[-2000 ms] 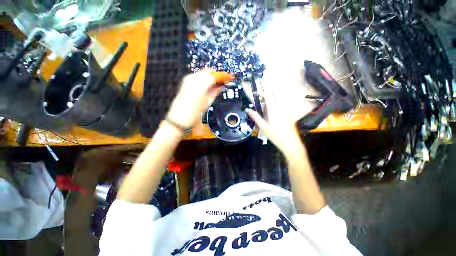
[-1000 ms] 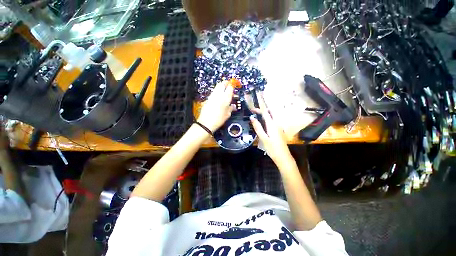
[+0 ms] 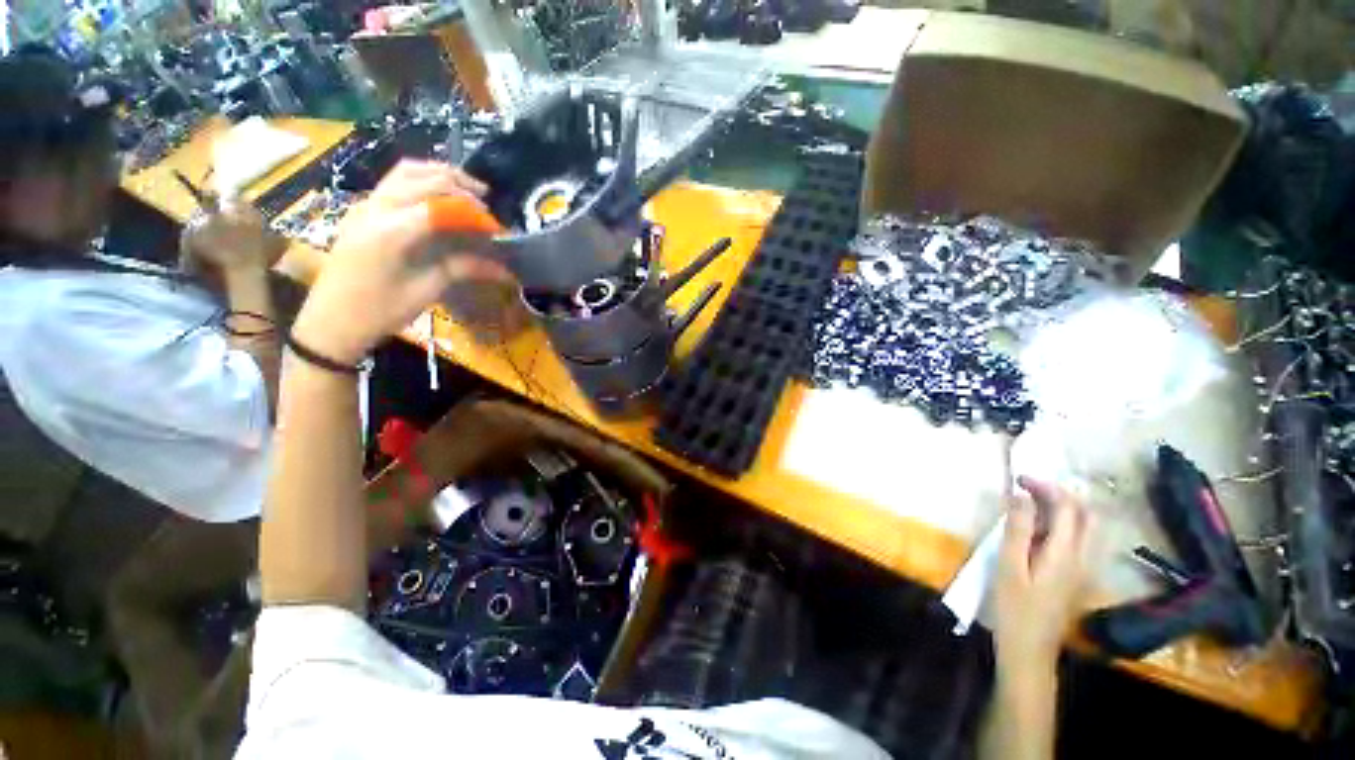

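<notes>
My left hand (image 3: 398,256), with orange finger covers, grips the rim of a black round housing (image 3: 572,245) at the upper left. The housing is tilted, its hollow side with a pale centre ring facing me, and it sits on or just above the stacked housings (image 3: 617,354); I cannot tell if it is let down fully. Black antennas stick out to the right. My right hand (image 3: 1045,557) is low at the bench edge on the right, fingers curled around a white tissue or strip (image 3: 975,579).
A black pocketed tray (image 3: 765,334) lies right of the stack. Behind are small fittings (image 3: 929,349) and a cardboard box (image 3: 1040,134). A black pistol-grip tool (image 3: 1207,572) lies at right. A box of housings (image 3: 498,601) is below the bench. Another person (image 3: 134,356) sits at left.
The view has turned left. My left hand has carried the housing from the work spot to the stack at the left. My right hand has come off the housing and stays at the right.
</notes>
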